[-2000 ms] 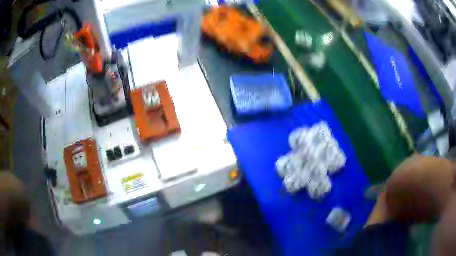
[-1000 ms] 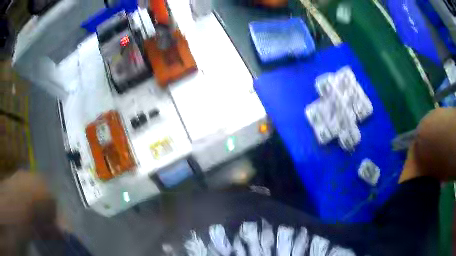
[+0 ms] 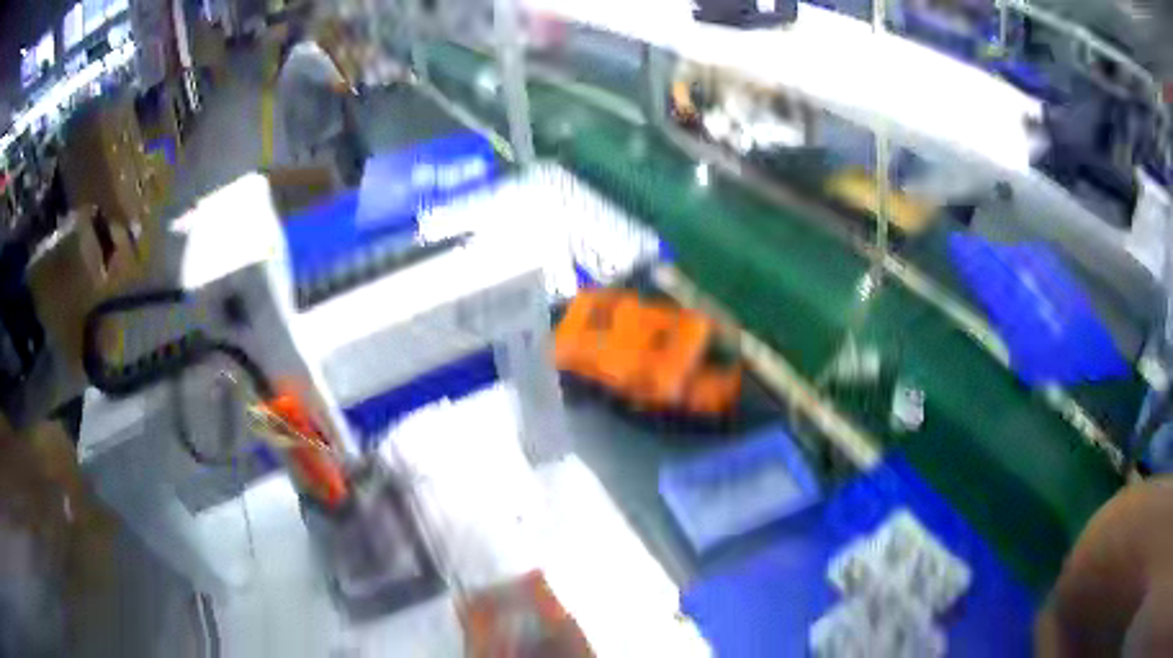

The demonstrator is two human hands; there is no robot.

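White socket units [image 3: 900,566] lie bunched on a blue plastic sheet [image 3: 759,611] at the lower right, cut off by the bottom edge. An orange-brown fixture [image 3: 521,620] shows partly at the bottom of the white machine table [image 3: 605,553]. The orange screwdriver head [image 3: 306,444] stands beside the dark screw feeder [image 3: 380,553]. My right hand [image 3: 1113,585] is cut off at the lower right edge, right of the units; its fingers are not visible. A blurred brownish shape at the lower left edge may be my left hand; I cannot tell.
A light-blue screw bin [image 3: 740,489] and stacked orange fixtures [image 3: 650,354] stand between machine and green conveyor belt [image 3: 772,276]. White units lie on the belt. Another blue sheet [image 3: 1042,309] is beyond it. Cartons [image 3: 109,167] and a person [image 3: 315,109] are at the upper left.
The view has tilted up, so machine, bin and units sit lower in the picture. The left fixture and machine front have left view; the gantry, orange stack and background have come in.
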